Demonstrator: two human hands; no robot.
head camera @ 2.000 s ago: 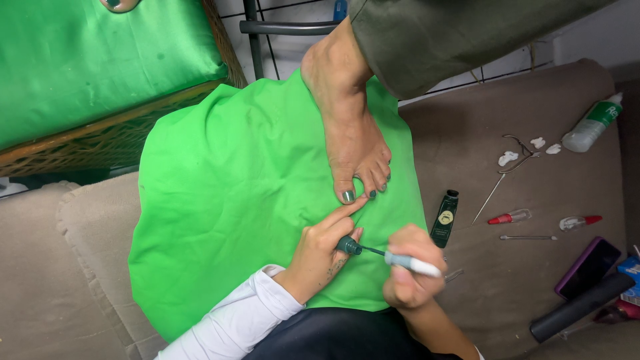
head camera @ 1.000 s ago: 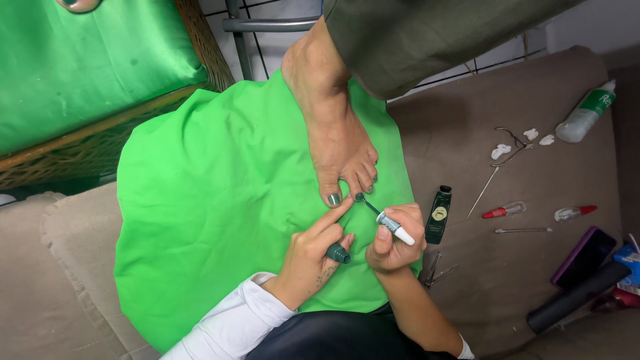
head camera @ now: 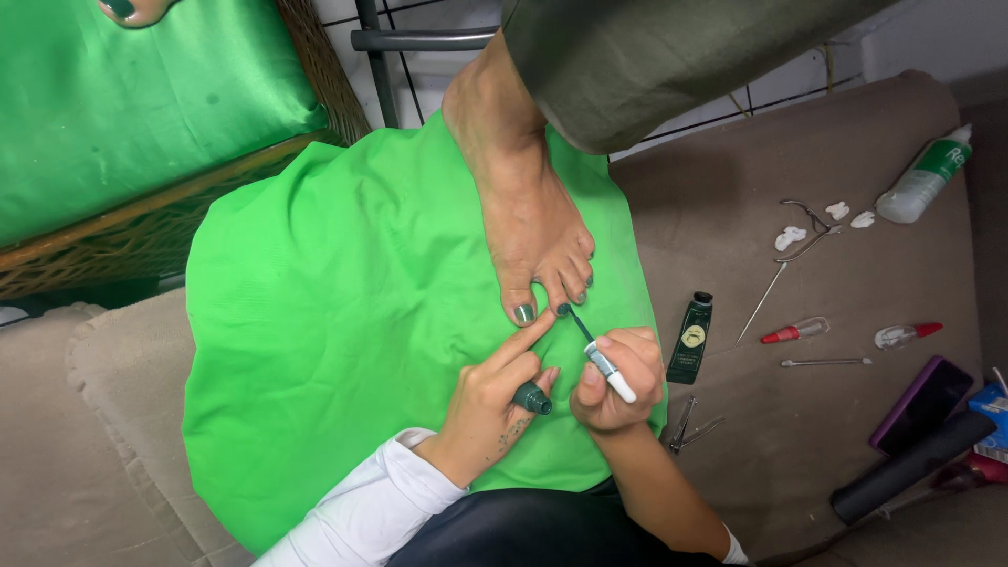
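Note:
My left hand (head camera: pixel 494 405) holds a small open bottle of dark green nail polish (head camera: pixel 533 398) in its curled fingers, its mouth tilted towards the lower right. The extended index finger touches a person's bare foot (head camera: pixel 531 224) near the big toe. My right hand (head camera: pixel 622 378) grips the white-capped nail polish brush (head camera: pixel 608 370), its tip on the nail of the second toe. Dark green polish shows on the big toenail (head camera: pixel 524 313) and other toenails. Under the foot lies a bright green cloth (head camera: pixel 331 339).
On the brown upholstered surface (head camera: pixel 732 291) at right lie a dark green tube (head camera: pixel 691 339), cuticle nippers (head camera: pixel 815 228), a nail clipper (head camera: pixel 683 425), a metal tool (head camera: pixel 827 362), cotton bits, red-tipped tubes, a plastic bottle (head camera: pixel 925 177), a phone (head camera: pixel 921 405) and a black cylinder (head camera: pixel 913 468).
Two seconds ago the brush was at the bottle's mouth; one second ago its tip was at the second toe, where it is now. The left hand still holds the bottle.

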